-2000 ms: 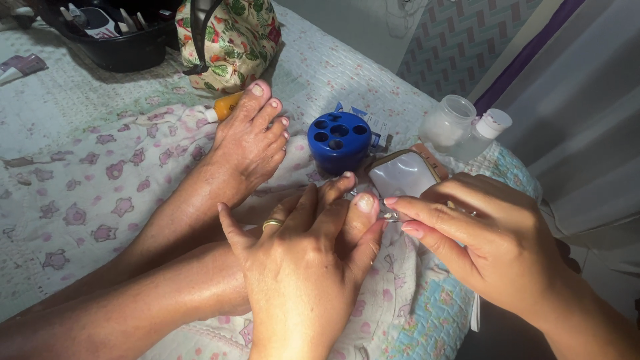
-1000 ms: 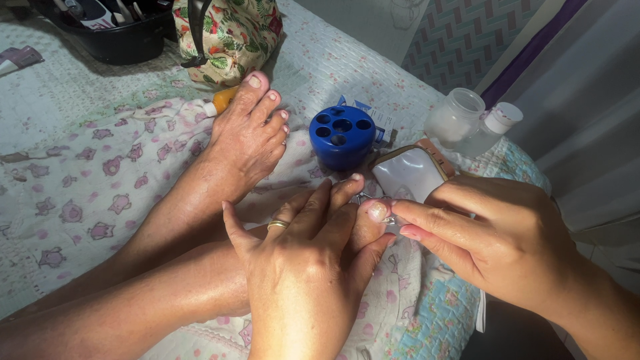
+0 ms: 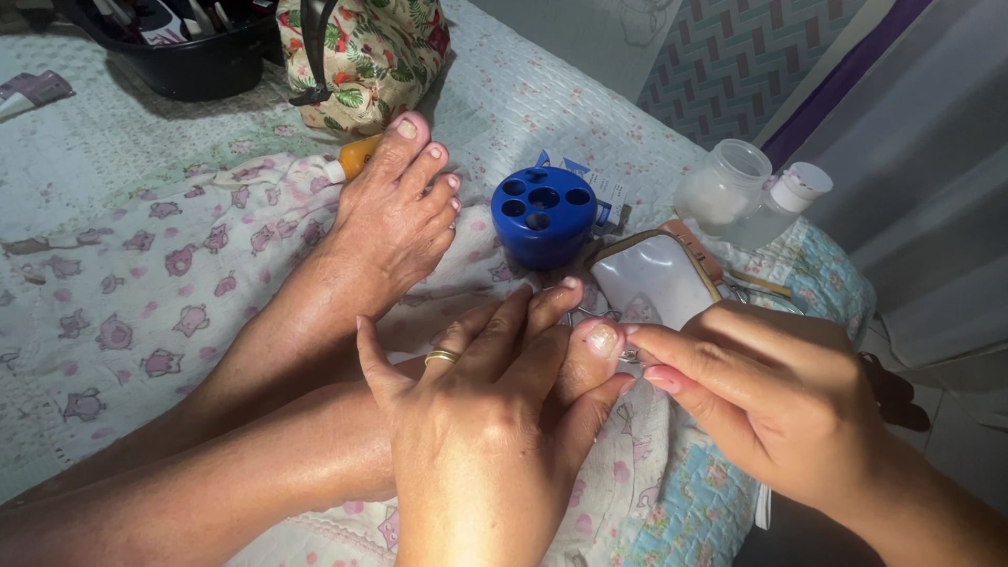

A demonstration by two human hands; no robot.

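My left hand point(image 3: 488, 425), with a gold ring, lies over another person's foot, its thumb and fingers around the big toe point(image 3: 592, 362). That toe's nail looks whitish and uneven. My right hand point(image 3: 756, 386) is at the toe's outer side, index fingertip touching it and thumb just below. Between these fingertips and the toe a small bit of shiny metal point(image 3: 628, 356) shows; what tool it belongs to is hidden. The person's other foot point(image 3: 394, 197) rests on an owl-print cloth point(image 3: 181, 315), toes up.
Past the toes stand a blue holder with round holes point(image 3: 543, 213), a clear pouch point(image 3: 654, 276), metal implements point(image 3: 740, 293), a clear jar point(image 3: 723, 185) and a white-capped bottle point(image 3: 776, 209). Farther back are an orange-yellow tube point(image 3: 358, 157), a floral bag point(image 3: 370, 63) and a black basin point(image 3: 189, 67).
My right fingertips have shifted slightly at the big toe's side. My left hand keeps its place on the foot.
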